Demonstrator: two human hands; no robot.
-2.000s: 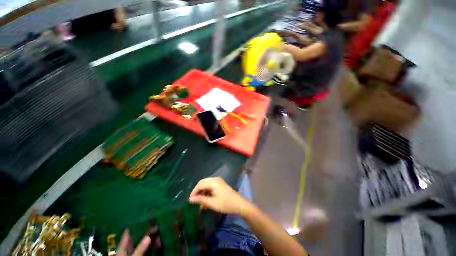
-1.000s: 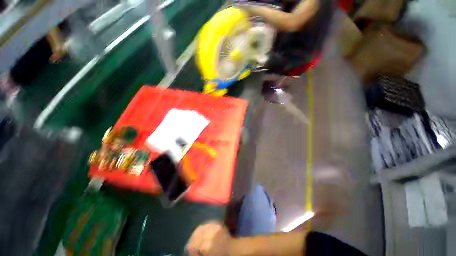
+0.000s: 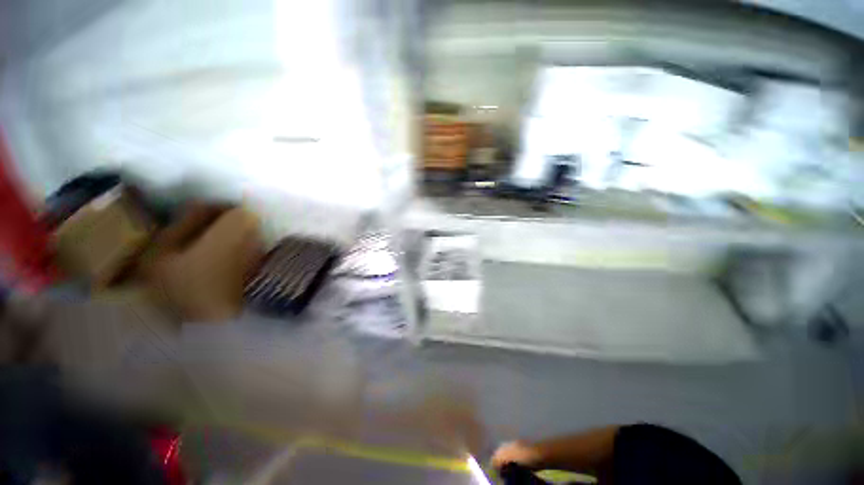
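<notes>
The picture is strongly blurred. My right hand (image 3: pixel 517 456) is small and blurred at the bottom edge, right of centre, with my bare forearm and a dark sleeve to its right. A dark shape touches the hand's lower side; whether the hand holds it, I cannot tell. My left hand is out of the picture. No circuit boards, red tray or tools show.
Open brown cardboard boxes (image 3: pixel 210 265) stand at left, beside a dark ribbed stack (image 3: pixel 291 273) and a pale striped pile (image 3: pixel 368 284). A long pale bench or cabinet (image 3: pixel 606 308) with a white sheet (image 3: pixel 451 275) runs rightwards. A yellow line (image 3: pixel 379 453) crosses the floor.
The view has swung far to the right. The green bench, boards, red tray, phone and yellow fan have left the picture. My left hand, seen two seconds ago, is gone from view.
</notes>
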